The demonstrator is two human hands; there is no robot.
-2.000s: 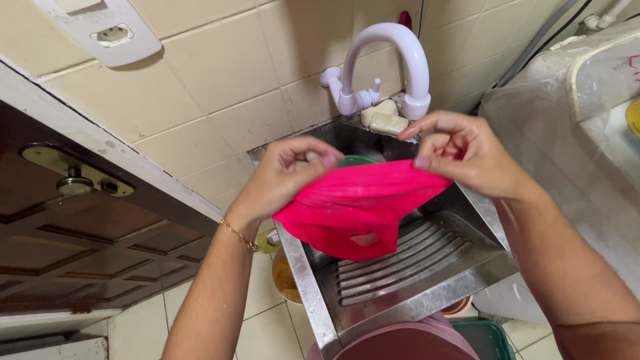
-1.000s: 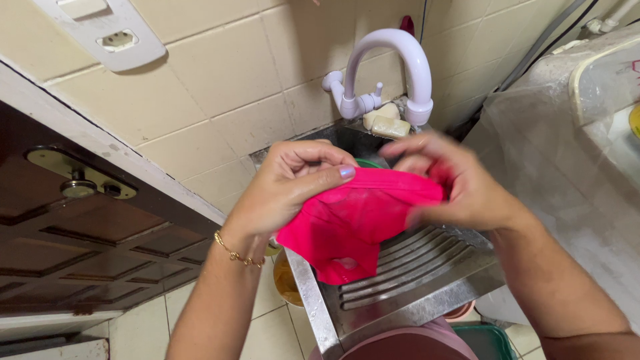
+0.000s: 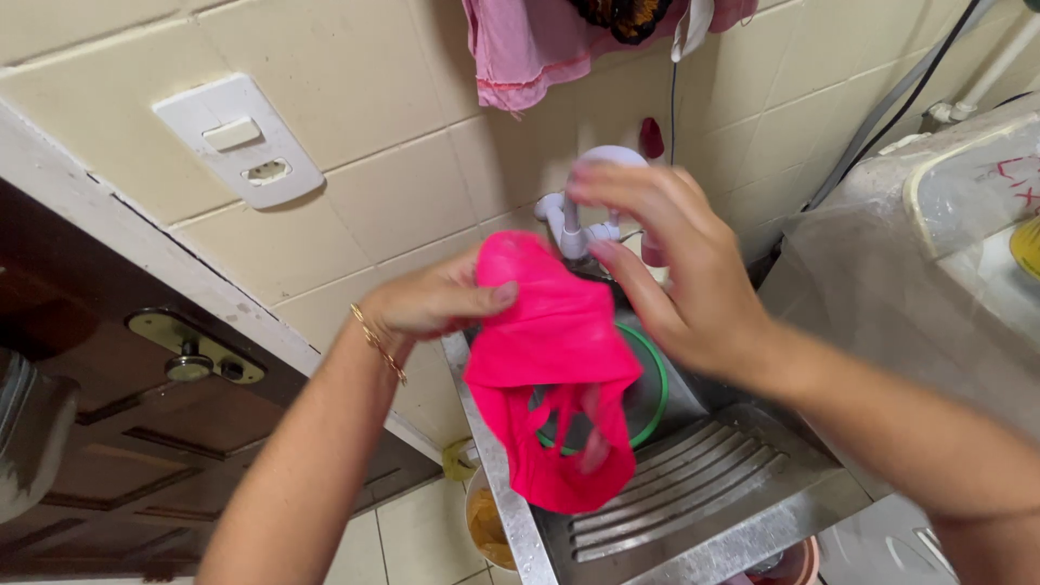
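A bright pink cloth garment (image 3: 552, 333) hangs from my left hand (image 3: 447, 301), pinched between thumb and fingers at its upper left edge. Openings and strap-like strips show in its lower part. To its upper right, my right hand (image 3: 674, 252) is raised with thumb and fingers apart and holds nothing, partly covering the white faucet (image 3: 573, 240). Behind and below the garment lies a stainless steel sink with a ribbed drainboard (image 3: 691, 487). A green round rim (image 3: 662, 390) shows in the basin, partly hidden by the garment.
A wall plate with switch and socket (image 3: 240, 142) is at upper left, above a dark wooden door (image 3: 97, 439). Pink cloth (image 3: 528, 57) hangs above the faucet. A plastic-covered appliance (image 3: 861, 252) stands at right. A container with brownish contents (image 3: 487, 528) sits on the floor beside the sink.
My right hand has let go of the pink garment and is now raised near the faucet. The garment, earlier stretched between both hands, hangs from my left hand. The view has tilted up.
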